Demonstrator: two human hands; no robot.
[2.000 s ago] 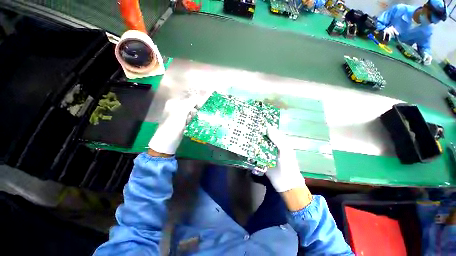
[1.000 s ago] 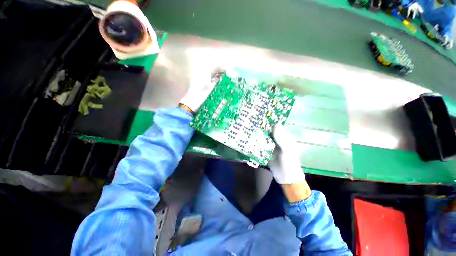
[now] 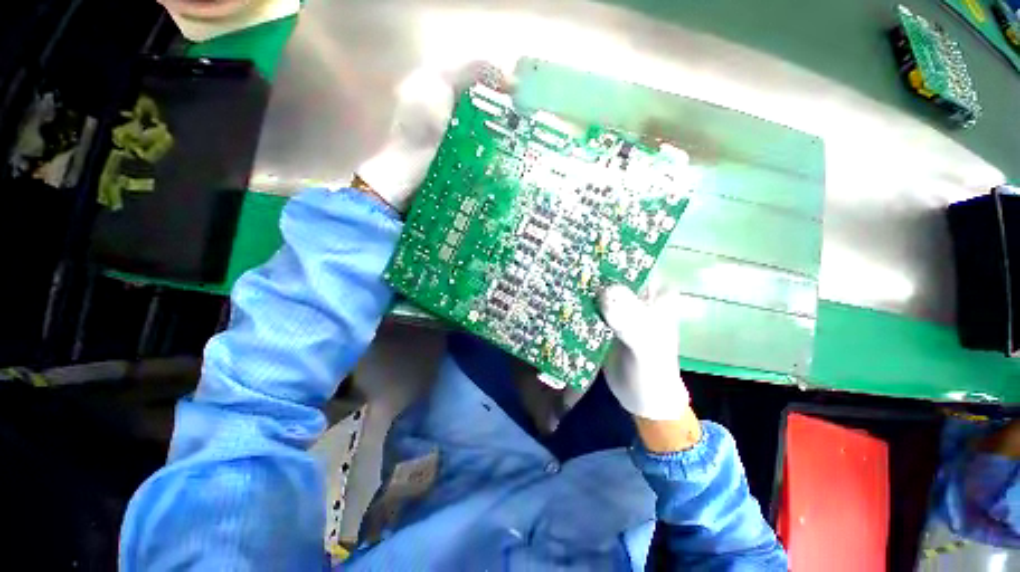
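Note:
A green circuit board (image 3: 537,240) is held up and tilted in front of me, its flat side with silver solder points facing me. My left hand (image 3: 419,134), in a white glove, grips its upper left edge; some fingers are hidden behind the board. My right hand (image 3: 647,349), also in a white glove, holds the lower right edge with the thumb on the face. The green mat (image 3: 749,223) lies behind and to the right of the board.
The metal plate (image 3: 347,67) lies around the mat. Yellow-green pieces (image 3: 137,151) lie on a black surface at left. A black bin (image 3: 984,274) stands at right. Another board (image 3: 937,67) is on the conveyor belt (image 3: 783,34). A red sheet (image 3: 837,492) is at lower right.
The view has tipped down and closer. The board appears larger and more face-on. Both hands keep hold of it. The tape roll has mostly left the picture at the top.

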